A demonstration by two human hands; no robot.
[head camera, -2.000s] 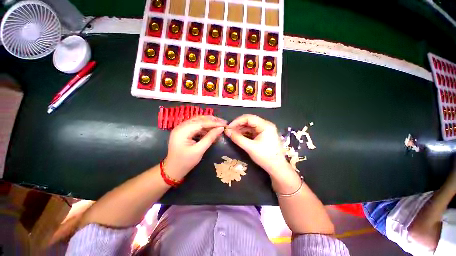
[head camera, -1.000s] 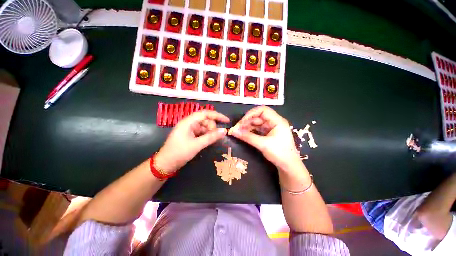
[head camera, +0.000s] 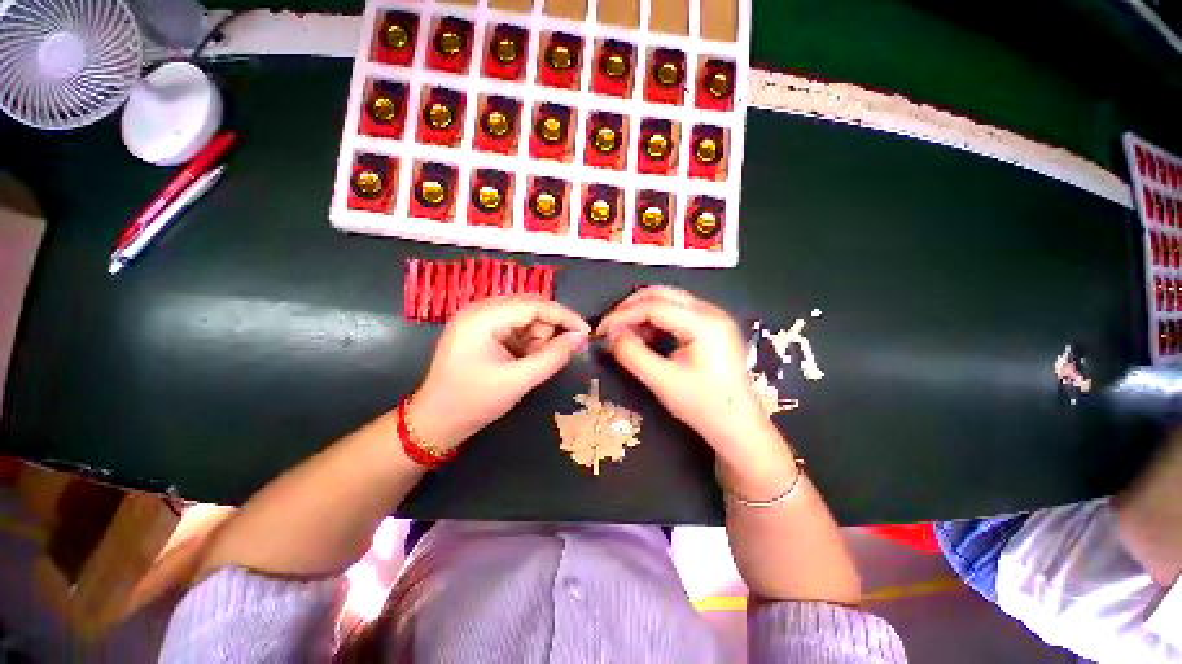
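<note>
My left hand [head camera: 499, 359] and my right hand [head camera: 687, 357] meet at the fingertips in front of the tray. A tiny dark and gold piece [head camera: 595, 333] shows between the fingertips, mostly hidden by them. Red housings [head camera: 447, 287] stand in a tight row behind my left hand, partly covered by it. A loose pile of tan pads [head camera: 598, 435] lies between my forearms. Whitish liner scraps [head camera: 797, 346] lie right of my right hand. The white parts tray [head camera: 538, 241] holds red units with black faces and gold centres; its far pockets show tan.
A white fan [head camera: 62, 56] and a white disc [head camera: 173, 114] are at upper left, with a red pen [head camera: 176, 192] and a white pen [head camera: 166, 218] below. A second tray [head camera: 1143, 234] and small scraps [head camera: 1072, 371] are at right. A person's arm [head camera: 1082, 558] shows at lower right.
Compared with one second ago, my fingertips are closer together and my right hand has come slightly left. A pad standing off the top of the tan pile appeared between the first two frames.
</note>
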